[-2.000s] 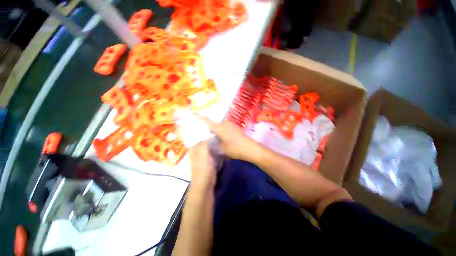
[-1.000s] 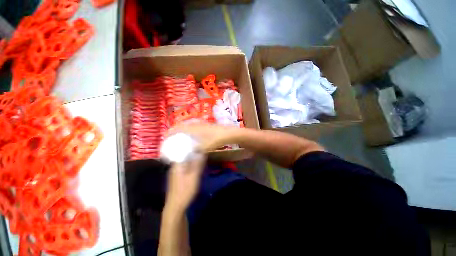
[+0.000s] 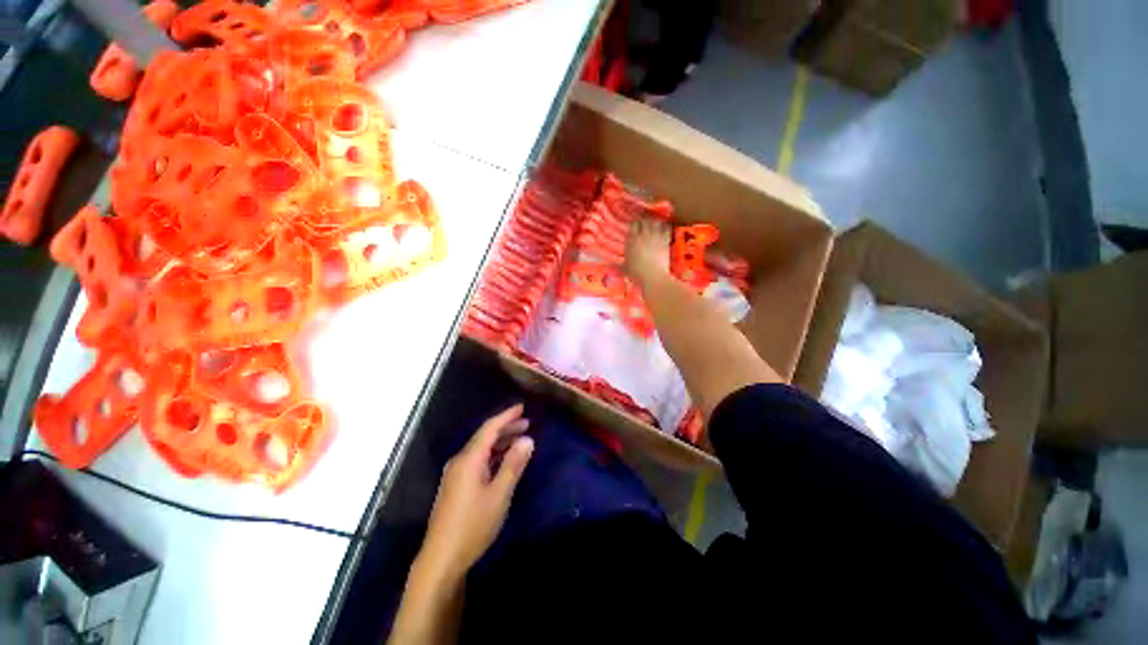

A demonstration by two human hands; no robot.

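Observation:
Bagged orange housings [image 3: 533, 258] stand in tight rows in the open supply carton [image 3: 705, 158]. A pale sheet or bag layer [image 3: 604, 347] lies among them. My right hand [image 3: 648, 250] reaches into the carton onto the rows; its fingertips are among the parts, and whether it grips one cannot be told. My left hand [image 3: 481, 481] is empty with fingers apart, above my lap beside the bench edge. Loose orange housings [image 3: 227, 202] lie in a heap on the white bench [image 3: 485, 95].
A waste carton [image 3: 1013, 359] with white crumpled bags [image 3: 909, 384] stands right of the supply carton. A metal-and-black device [image 3: 95, 586] and a black cable [image 3: 202, 509] are on the bench. More cartons [image 3: 881, 38] stand on the floor beyond.
My hands were together around a white bunched bag; now they are apart and that bag is gone from them. My right hand has moved into the supply carton. The camera view has shifted.

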